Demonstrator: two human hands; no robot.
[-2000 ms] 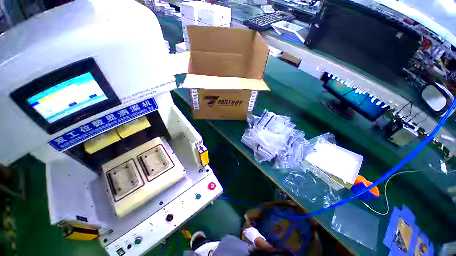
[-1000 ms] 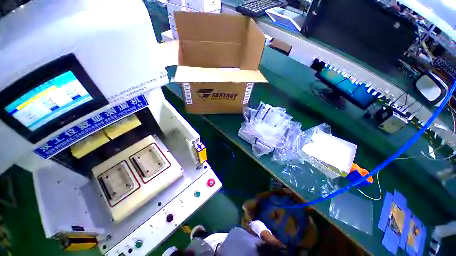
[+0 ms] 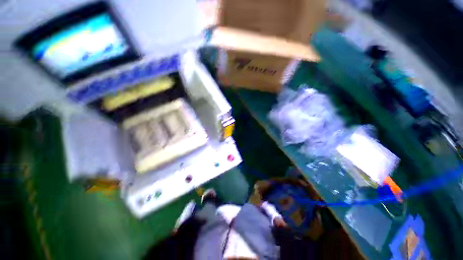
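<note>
The picture is blurred. The white leak tester (image 3: 96,147) stands at the left, with its cream fixture block (image 3: 165,133) and two recesses, which look empty. My right hand (image 3: 271,212), in a white glove, is small and low at the bottom centre, beside my lap and near the bin; its fingers are unclear. A white shape (image 3: 186,213) at the left of my lap looks like my gloved left hand, also blurred. Neither hand touches the tester's panel. Nothing can be made out in either hand.
An open brown carton (image 3: 254,71) stands on the green bench (image 3: 335,208). Clear bags (image 3: 307,119), white sheets (image 3: 366,155), an orange-and-blue dispenser (image 3: 391,190) and blue flaps (image 3: 414,238) lie along it. A bin with blue items (image 3: 288,200) stands below. A blue hose (image 3: 431,189) crosses the right.
The view has shifted and blurred; the tester and bench sit higher and farther right in the picture. The white shape at the left of my lap shows more fully.
</note>
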